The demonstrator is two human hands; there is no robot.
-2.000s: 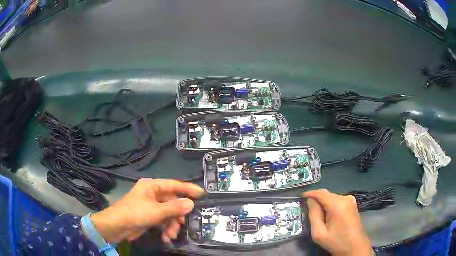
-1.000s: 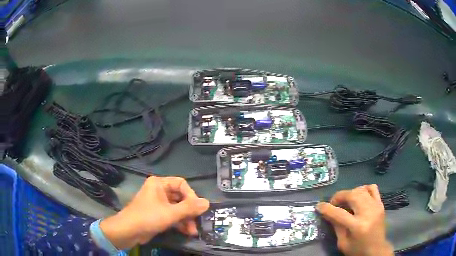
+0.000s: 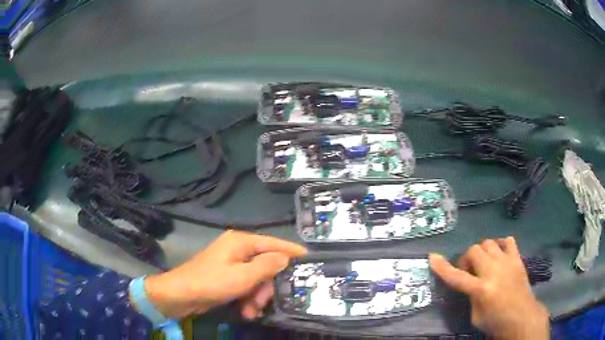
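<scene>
Four open dark bottom housings with white-green circuit boards lie in a column, the rearmost (image 3: 332, 106), a second (image 3: 338, 157), a third (image 3: 377, 210) and the nearest (image 3: 358, 288). My left hand (image 3: 225, 275) holds the left end of the nearest housing, thumb and index finger at its top left corner. My right hand (image 3: 494, 285) touches its right end with a fingertip at the top right corner; its other fingers are bent and look free. Cords leave the three rear housings at both ends; the nearest one's cord ends are hidden by my hands.
Coiled black power cords (image 3: 109, 192) lie left, a black cord pile (image 3: 33, 133) farther left. Bundled output cords (image 3: 474, 119) lie right, with a crumpled off-white rag (image 3: 585, 206) at the far right. A blue crate (image 3: 16, 279) stands lower left. The green belt (image 3: 298, 40) runs behind.
The whole view has shifted, so the housings appear farther right and slightly higher. Both hands remain at the ends of the nearest housing; the left index finger now reaches over its top left corner.
</scene>
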